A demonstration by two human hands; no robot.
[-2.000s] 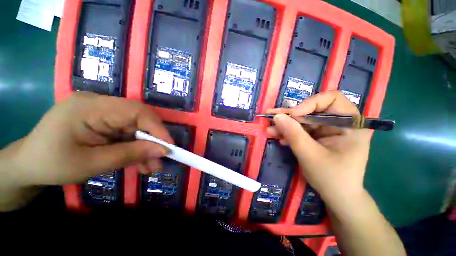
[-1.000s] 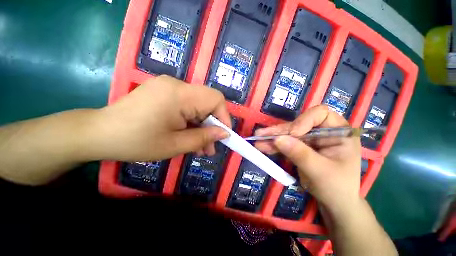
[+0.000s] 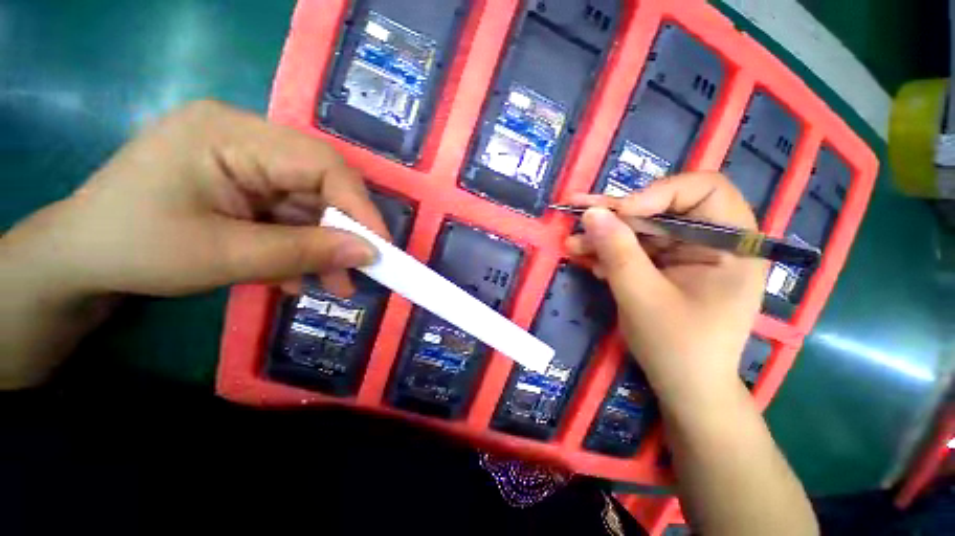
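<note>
My left hand (image 3: 225,215) holds a narrow white label strip (image 3: 450,298) by its upper left end, between thumb and fingers. The strip slants down to the right above the lower row of phones. My right hand (image 3: 681,277) holds dark tweezers (image 3: 723,236) with a gold-brown band. Their tips point left, at the lower right corner of an open-backed phone (image 3: 524,126) in the upper row. Whether the tips touch it, or hold a label, I cannot tell. The phones lie in a red foam tray (image 3: 445,147). My hands hide parts of several phones.
A green bench top (image 3: 126,63) surrounds the tray. A pale strip (image 3: 812,52) runs along the far right side. Yellow-wrapped equipment (image 3: 916,136) stands at the right edge. Part of another red tray (image 3: 654,511) shows at the bottom. A red item lies at the lower right edge.
Over the last second, my left hand and the strip have moved left, away from the tweezers. The tweezer tips have moved from beside the strip up to the upper-row phone's corner.
</note>
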